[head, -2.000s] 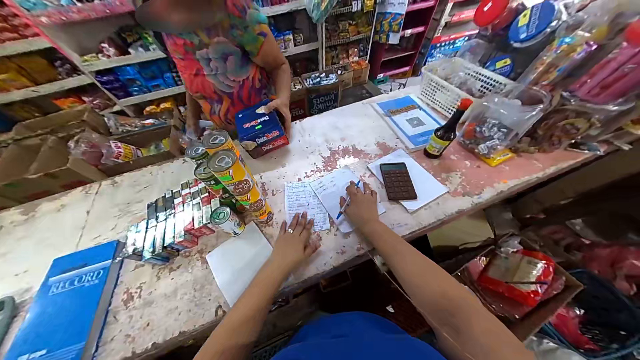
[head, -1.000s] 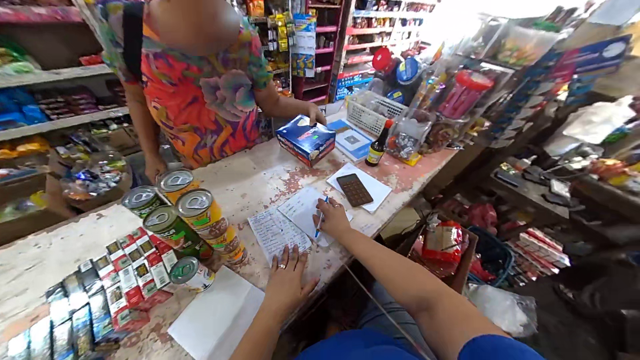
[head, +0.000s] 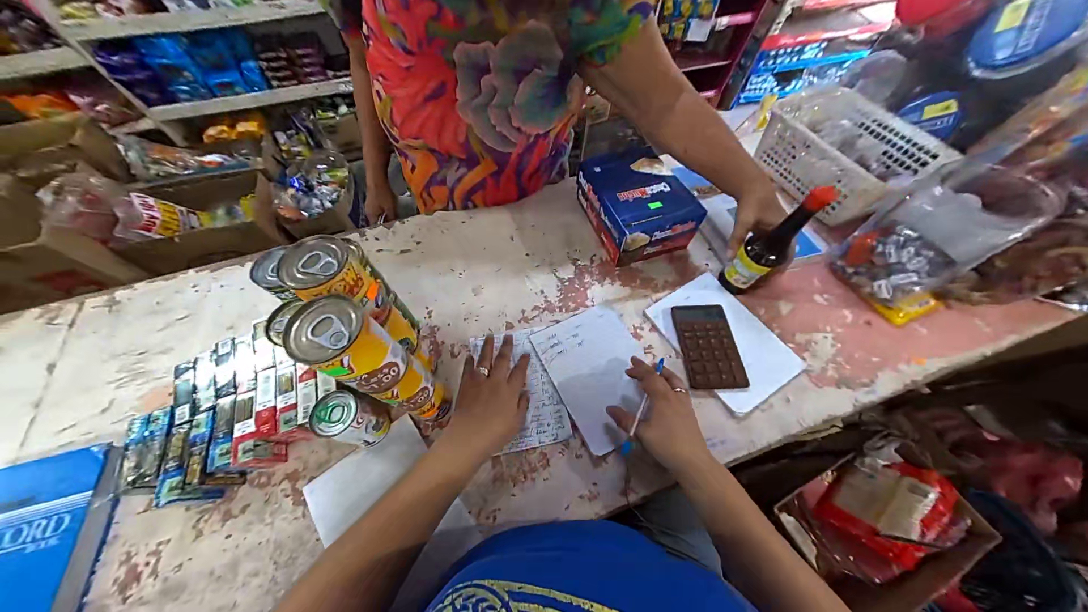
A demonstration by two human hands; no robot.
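My left hand (head: 493, 395) lies flat with fingers spread, a ring on one finger, on a handwritten sheet (head: 544, 416). A blue-and-white ballpoint pen (head: 639, 408) is held in my right hand (head: 667, 416), over a second paper (head: 586, 365) with a few written lines near its top. Right of that, a brown calculator (head: 710, 347) rests on another white sheet (head: 769, 361). Stacked cans (head: 365, 348) stand left of my left hand, with a small can (head: 348, 416) lying beside them. A blank sheet (head: 357, 489) is partly under my left forearm.
Across the counter (head: 484, 263), a person's hand (head: 756, 223) grips a dark sauce bottle (head: 769, 246). Near it are a blue snack box (head: 639, 208) and a white plastic basket (head: 850, 153). Small packets (head: 229, 408) and a blue record book (head: 51, 527) lie at the left.
The other person's hand has moved from the blue box to the sauce bottle. My hands have stayed at the papers, the pen still in my right. The view has shifted.
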